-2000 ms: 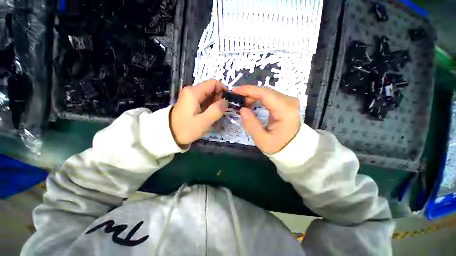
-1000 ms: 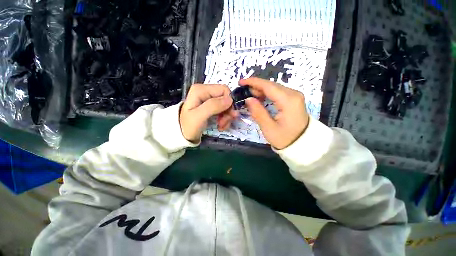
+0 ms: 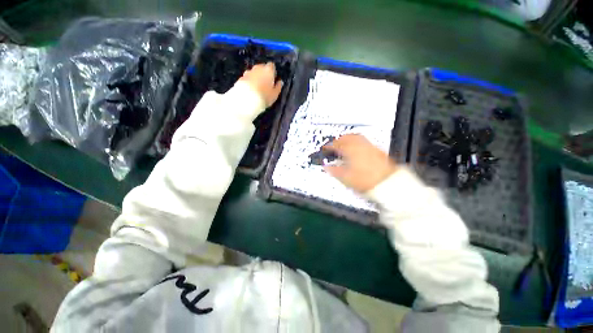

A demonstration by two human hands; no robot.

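Observation:
My left hand (image 3: 263, 82) reaches into the upper part of the left tray (image 3: 292, 81), among the loose black parts (image 3: 221, 68); its fingertips are hard to make out against them. My right hand (image 3: 357, 161) is over the middle tray (image 3: 403, 107), above the white pieces (image 3: 354, 97), and is a little blurred. Dark bits show at its fingertips, and I cannot tell if it grips one. The white pieces lie in rows at the top and scattered lower down. The right tray (image 3: 507, 214) holds a small pile of black units (image 3: 465, 156), some with bright spots.
A shiny clear bag (image 3: 78, 84) with black parts lies left of the trays. A blue-rimmed bin (image 3: 564, 312) with white pieces stands at the far right. Dark tool handles (image 3: 523, 276) lie beside it. A green surface (image 3: 364, 32) runs behind the trays. A blue container (image 3: 39, 214) is at lower left.
The hands have parted from the black part they held together. The left hand has moved up into the left tray; the right stays over the middle tray. The view now shows more beyond the trays.

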